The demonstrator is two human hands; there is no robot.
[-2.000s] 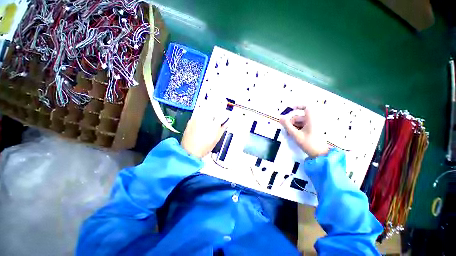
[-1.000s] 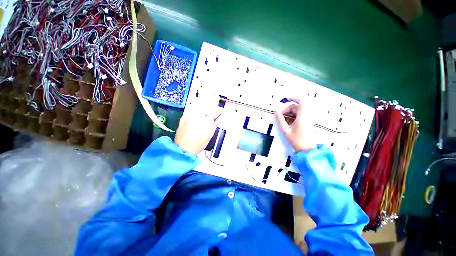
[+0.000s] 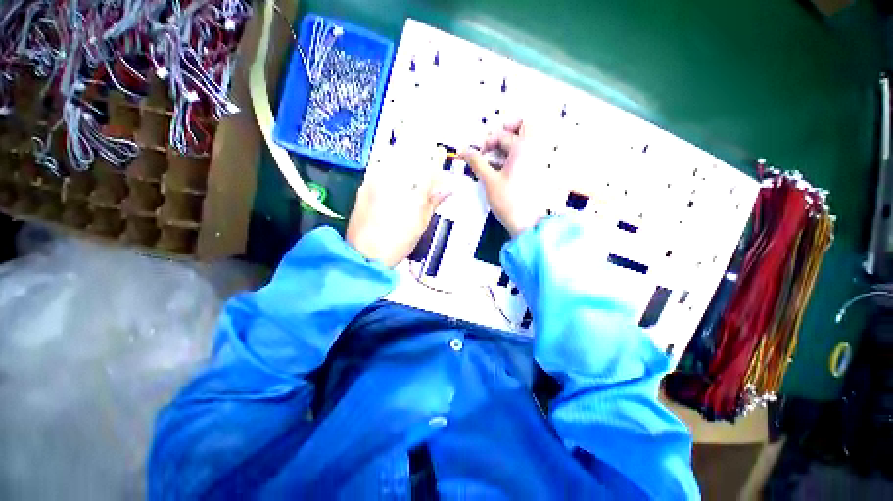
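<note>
A flat white panel with many slots and holes (image 3: 607, 147) lies tilted in front of me. My left hand (image 3: 392, 213) rests on its left part, fingers bent; whether it holds something cannot be told. My right hand (image 3: 499, 176) is beside it, its fingertips close together at the upper left of the central hole. A small orange and dark piece of a lead (image 3: 449, 154) shows at the right fingertips; the grip on it is unclear. A thin curved lead (image 3: 431, 286) lies at the panel's near edge.
A blue bin of small silvery parts (image 3: 380, 93) stands left of the panel, beside a pale yellow strip (image 3: 262, 113). Tangled harnesses (image 3: 186, 59) lie on a divided cardboard tray (image 3: 220, 186). Clear plastic (image 3: 108, 342) lies near left. Red (image 3: 749, 294) and yellow (image 3: 791, 303) harnesses lie right.
My right hand has moved left along the panel, close to my left hand. The long lead stretched between the hands no longer shows along the panel. The view has shifted.
</note>
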